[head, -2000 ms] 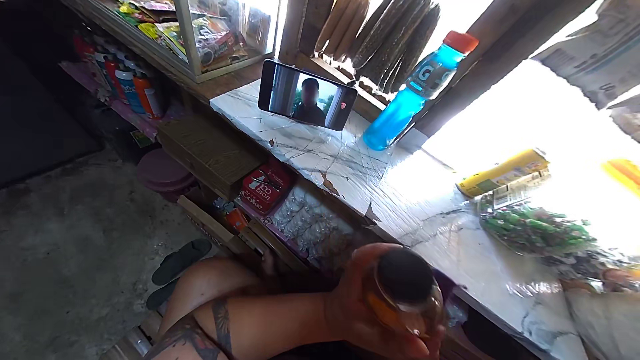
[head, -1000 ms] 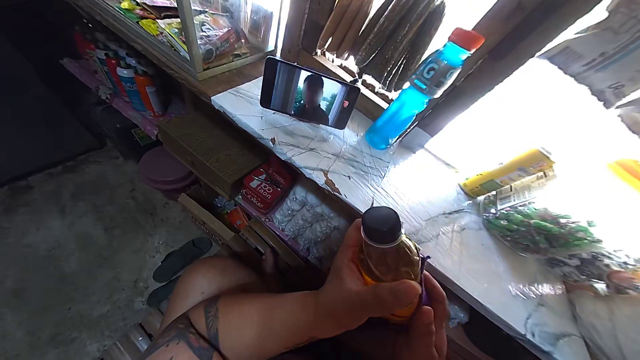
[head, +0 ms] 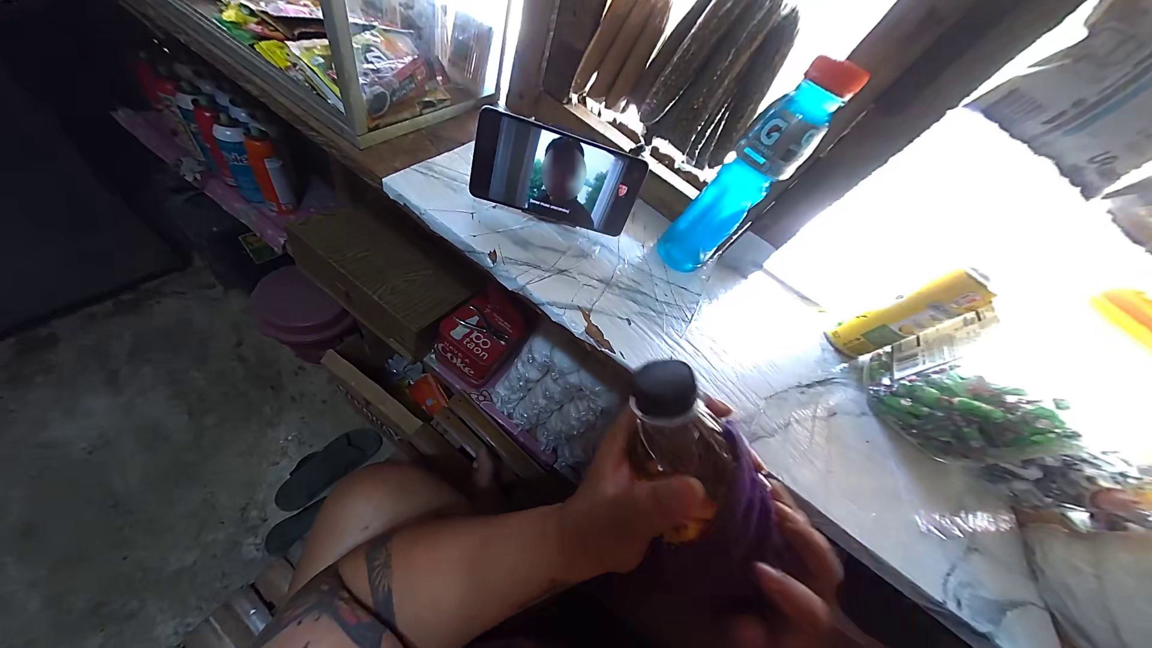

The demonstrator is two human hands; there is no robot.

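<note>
A clear plastic bottle [head: 679,441] with a black cap and amber liquid is upright at the lower middle, in front of the counter's edge. My left hand [head: 630,513] is wrapped around its side, thumb across the front. On the bottle's right side lies a bundle of purple strands [head: 751,495]. My right hand [head: 801,558], blurred, is beside the strands with its fingers bent; whether it grips them I cannot tell. The lower part of the bottle is dark and partly hidden by the hands.
On the marble-patterned counter [head: 576,279] are a propped-up phone [head: 558,171], a blue sports drink bottle [head: 747,171], a yellow can [head: 913,310] and a bag of green-wrapped items [head: 981,418]. Below are a red tin [head: 481,337] and an open drawer [head: 387,270]. Slippers [head: 328,468] lie on the floor.
The bottle, tilted toward the camera two seconds ago, is now more upright. Purple strands show along its right side, and my right hand has come into view beside them.
</note>
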